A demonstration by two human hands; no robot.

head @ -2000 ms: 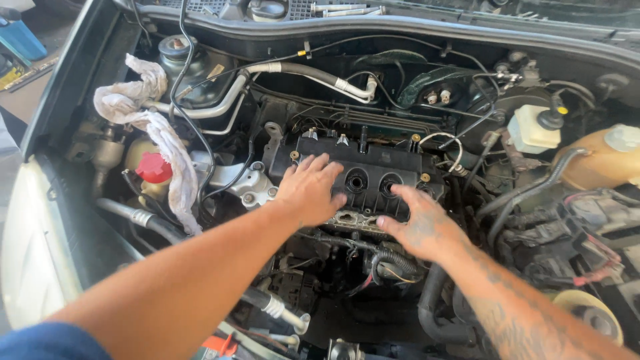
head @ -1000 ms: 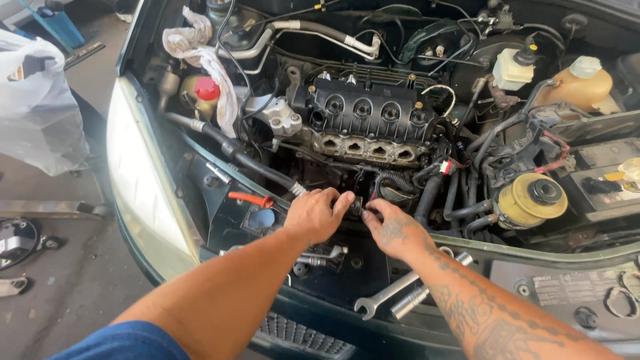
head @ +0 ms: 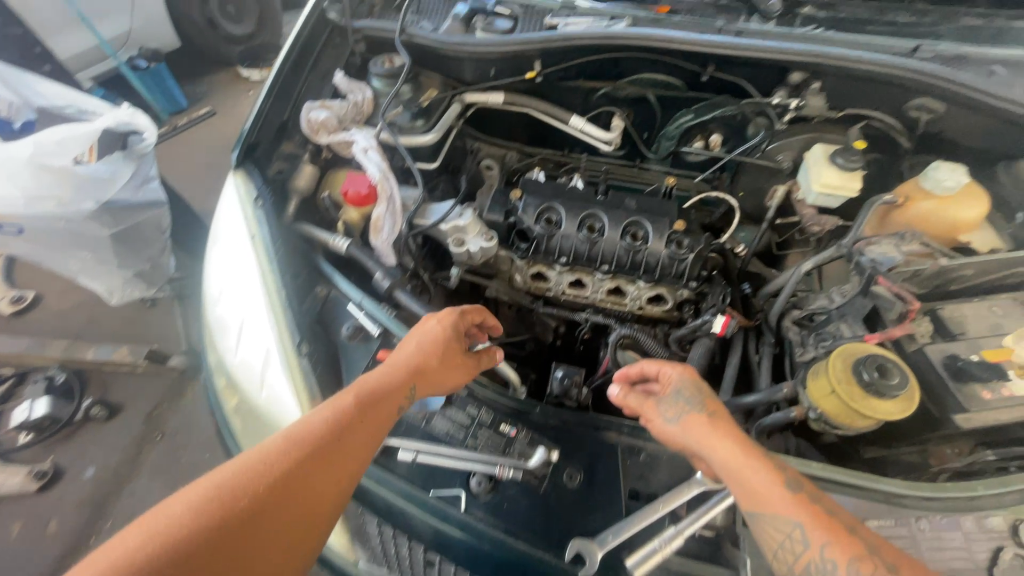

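Note:
Below the cylinder head's oval ports (head: pixel 596 288), my left hand (head: pixel 452 348) hovers over the front edge of the engine bay, fingers curled and thumb apart, with nothing visible in it. To its right, my right hand (head: pixel 660 396) has thumb and forefinger close together beside thin wiring; whether something small is pinched there cannot be told. A small dark square part (head: pixel 566 382) lies between the hands. The black plastic engine cover with four round wells (head: pixel 596 228) sits above the ports. A combination wrench (head: pixel 640 520) rests below my right hand.
Long-handled tools (head: pixel 460 458) and a hex key (head: pixel 450 494) lie on the front panel. A dirty rag (head: pixel 372 172) drapes beside the red reservoir cap (head: pixel 358 189). At right are a yellowish round reservoir (head: pixel 860 388) and the battery (head: pixel 972 352). A plastic bag (head: pixel 88 184) stands at left.
My hands were over the engine cover two seconds ago, then close together near the front edge. They are now farther apart there. The view has shifted since the first frame.

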